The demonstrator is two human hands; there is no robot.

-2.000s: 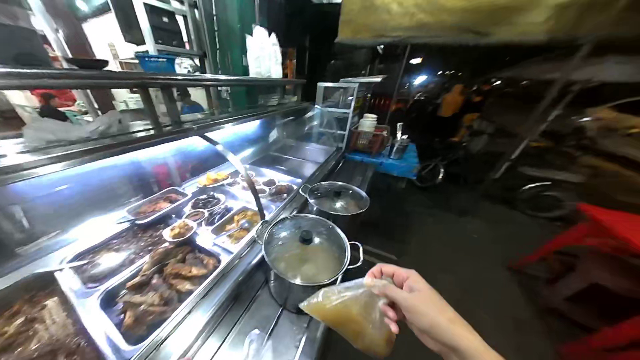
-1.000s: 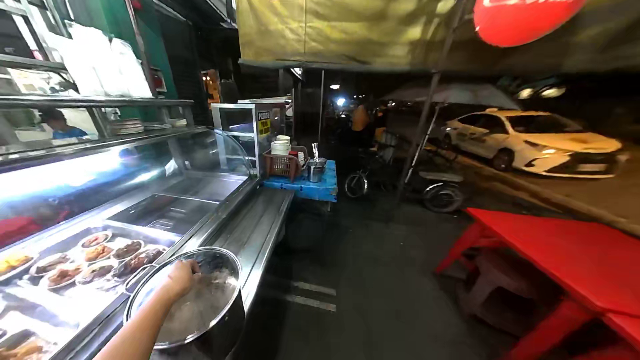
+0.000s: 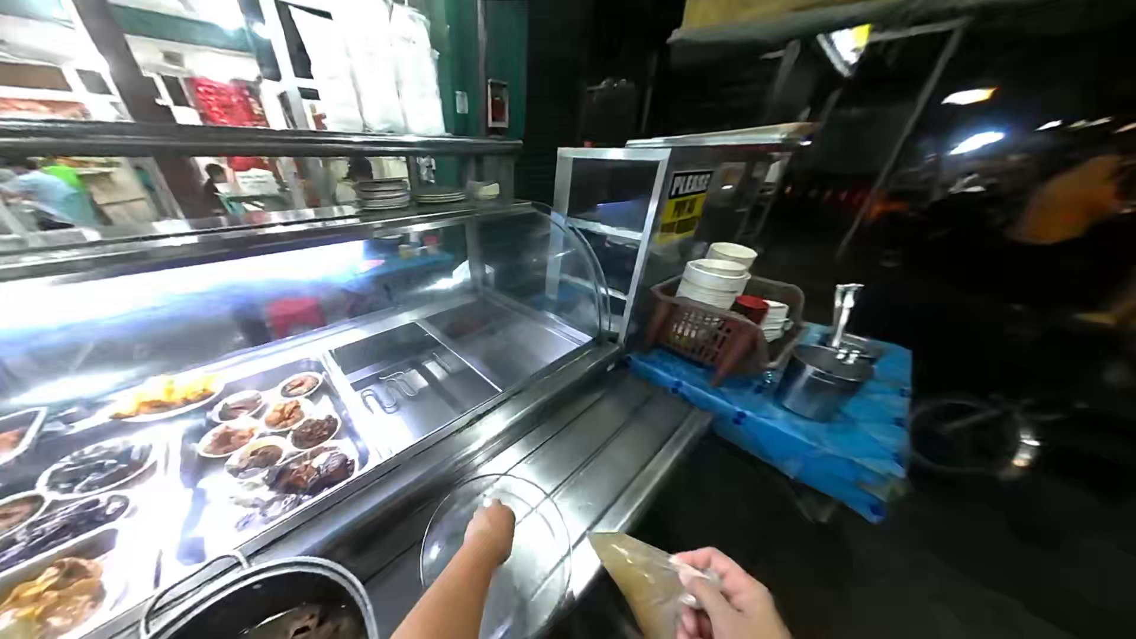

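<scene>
My left hand (image 3: 491,532) grips the knob of a round glass pot lid (image 3: 541,555), which is over the ribbed metal ledge in front of the food display. Between the fingers of my right hand (image 3: 723,595) is the gathered top of a clear plastic bag of yellowish-brown liquid (image 3: 641,581). At the lower left stands an uncovered metal pot (image 3: 355,590) with a looped handle, dark food and liquid inside. Whether the lid rests fully on the ledge, I cannot tell.
Behind the curved glass (image 3: 577,266) are bowls of cooked food (image 3: 284,414) and metal trays (image 3: 426,377). A blue-covered table (image 3: 799,435) holds a brown plastic basket (image 3: 710,333) with stacked bowls and a metal utensil container (image 3: 821,382). A wheel (image 3: 972,439) is at right.
The glass lid was on a pot one second ago with my left hand on it; now that hand holds it over the ledge beside the uncovered pot. My right hand with the bag is back in view.
</scene>
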